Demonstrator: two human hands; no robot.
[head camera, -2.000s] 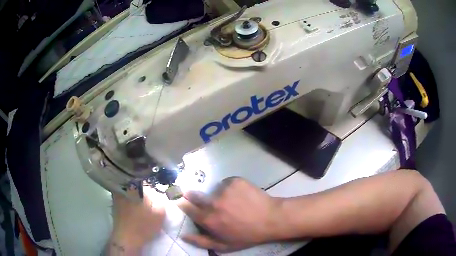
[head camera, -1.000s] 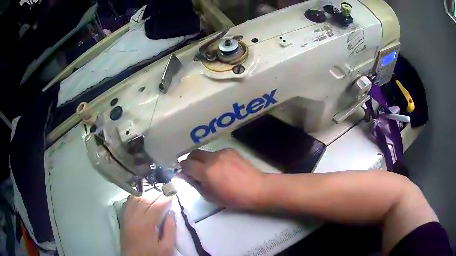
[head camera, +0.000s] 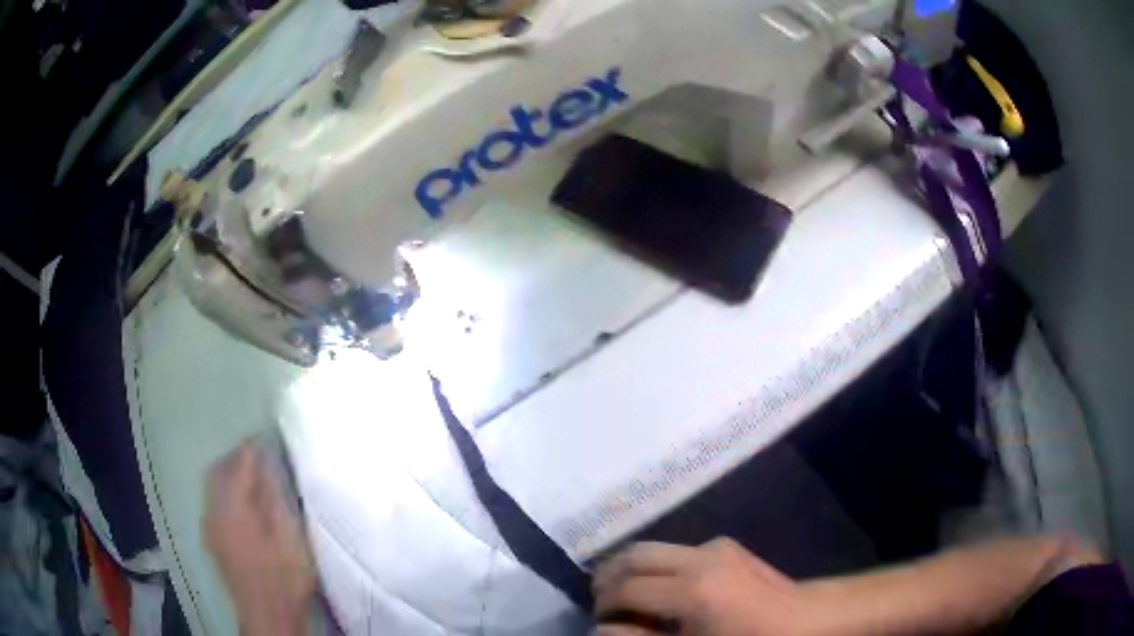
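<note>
A white quilted lining panel (head camera: 410, 534) lies under the needle area of the cream sewing machine (head camera: 373, 162) and hangs toward me. A narrow dark fabric edge (head camera: 491, 491) runs down its right side from the bright presser foot area. My right hand (head camera: 690, 590) is at the front table edge, its fingers closed on the lower end of the dark edge. My left hand (head camera: 258, 534) is blurred, beside the panel's left edge; whether it grips the panel cannot be told. Glare hides the needle.
A black smartphone (head camera: 672, 214) lies under the machine arm. Purple ribbons (head camera: 951, 174) hang at the machine's right end, near a yellow-handled tool (head camera: 995, 97). Dark and white pieces (head camera: 93, 360) lie at the left. A ruler scale (head camera: 771, 410) runs along the front table edge.
The view has shifted down. My right hand has moved from beside the needle to the front edge, onto the dark strip. My left hand has moved left, away from the presser foot.
</note>
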